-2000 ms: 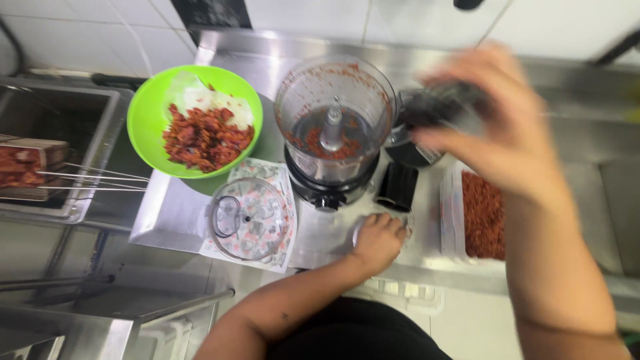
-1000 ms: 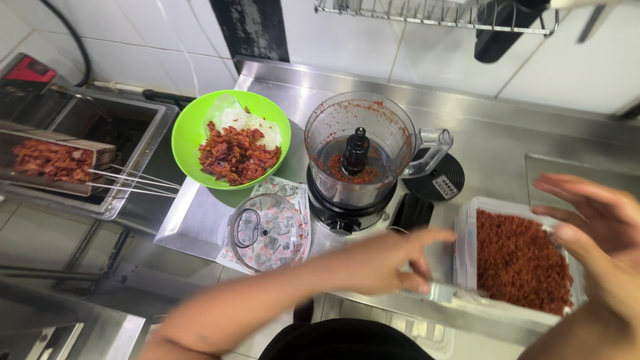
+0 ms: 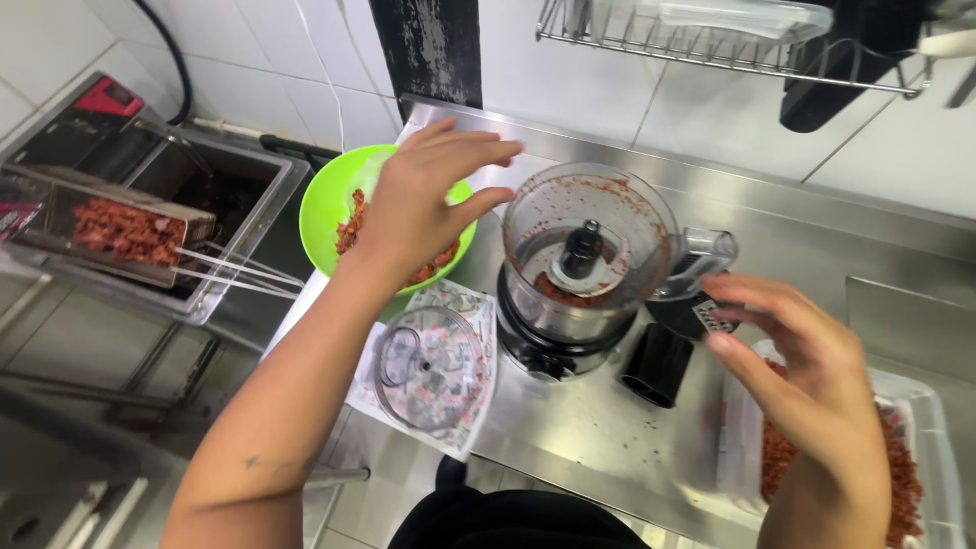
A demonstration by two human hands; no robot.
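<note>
My left hand (image 3: 431, 191), empty with fingers apart, hangs over a green plastic bowl (image 3: 316, 221) of fried meat pieces (image 3: 352, 225). My right hand (image 3: 801, 358) is empty too, fingers spread, above the left part of a plastic container (image 3: 942, 435) of ground meat (image 3: 900, 488). Between the hands stands a food processor (image 3: 545, 354). Its clear work bowl (image 3: 518, 213) is uncovered, smeared with red-brown bits around a black central hub (image 3: 584, 248). The clear round lid (image 3: 427, 366) lies on printed paper (image 3: 480, 313). A black food pusher (image 3: 659, 364) lies right of the base.
At the left, a wire fryer basket (image 3: 179, 221) of meat rests over a deep fryer (image 3: 293, 171). A wire dish rack (image 3: 732, 53) hangs on the tiled wall at the upper right. The steel counter (image 3: 549, 435) carries scattered crumbs near its front edge.
My left hand has moved from near the ground-meat container to over the green bowl. My right hand remains near the container. The black hub now in the work bowl is absent two seconds ago.
</note>
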